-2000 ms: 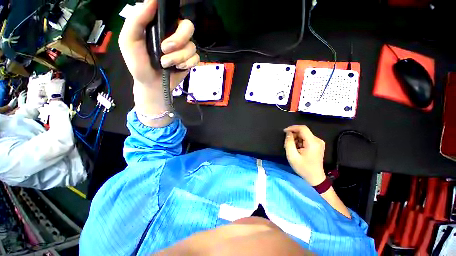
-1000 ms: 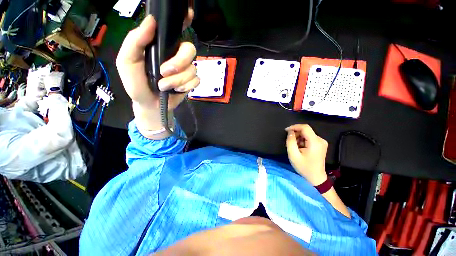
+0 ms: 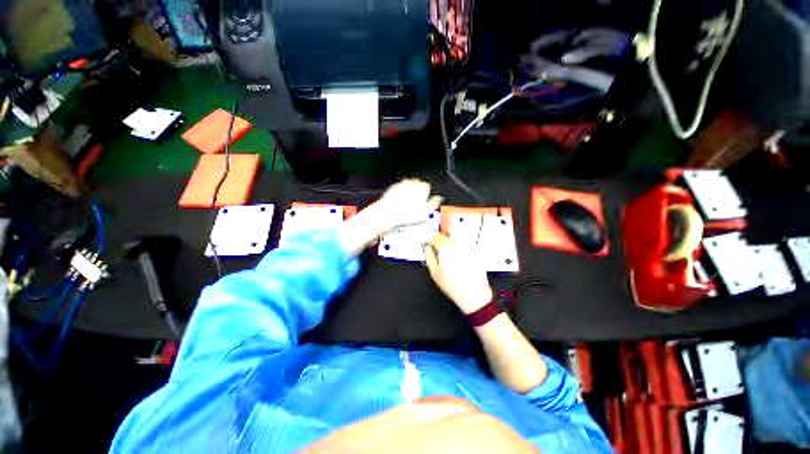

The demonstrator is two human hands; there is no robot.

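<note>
A white square box with dark round feet (image 3: 404, 246) lies on the black bench mat in front of me. My left hand (image 3: 401, 211) reaches over its upper edge; the fingers are blurred. My right hand (image 3: 457, 269) is at its right edge with the fingertips close to or touching it. A thin lead crosses the box; its plug end is hidden. Another white box (image 3: 499, 248) lies on a red separator just right, partly behind my right hand. A black handheld scanner (image 3: 155, 282) lies on the mat at the left, out of my hands.
More white boxes (image 3: 242, 230) and red separators (image 3: 220, 181) lie at the left. A machine with a white label (image 3: 353, 120) stands at the back. At the right are a black mouse (image 3: 577, 225), a glossy red holder with a tape roll (image 3: 648, 248) and a tote of red separators (image 3: 639, 399).
My left hand has let go of the scanner and moved right and down to the middle box. My right hand has moved up to the same box. The view has shifted to show more of the bench's back.
</note>
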